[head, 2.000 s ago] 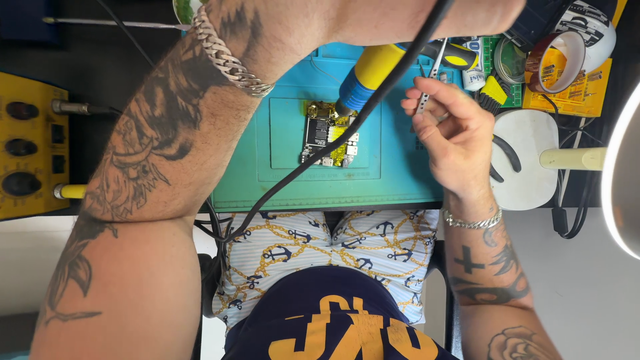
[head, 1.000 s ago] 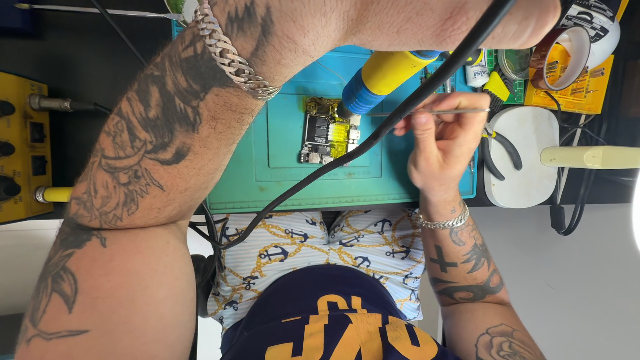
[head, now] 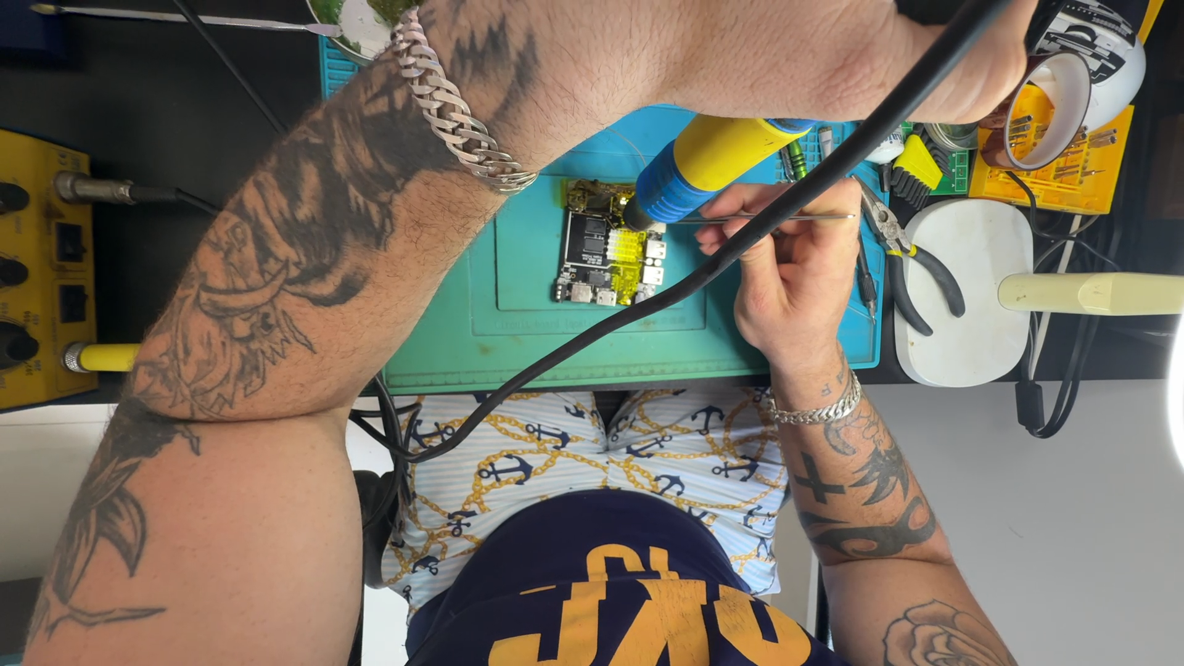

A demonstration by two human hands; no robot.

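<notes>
A small circuit board point(head: 606, 245) with yellow tape and metal ports lies on the teal work mat point(head: 444, 324). Above its upper right part, the dark nozzle of a blue and yellow hot-air handpiece point(head: 721, 153) points down. My left hand point(head: 953, 65) reaches across from the left, over the handpiece's upper end; its fingers are mostly hidden, but the handpiece hangs from this hand. My right hand point(head: 786, 254) pinches thin metal tweezers point(head: 828, 216), held level, whose tips reach the board's right edge beside the nozzle. Whether the tips grip anything cannot be told.
A black cable point(head: 592, 324) loops across the view, over my right fingers. Pliers point(head: 911, 254) rest partly on a white pad point(head: 971, 342) at the right. Beyond are a tape roll point(head: 1045, 111) and an orange bit case point(head: 1110, 166). A yellow station point(head: 46, 268) stands left.
My right hand has come from above right of the board to its right side, turning the tweezers from upright to level. The handpiece stays above the board.
</notes>
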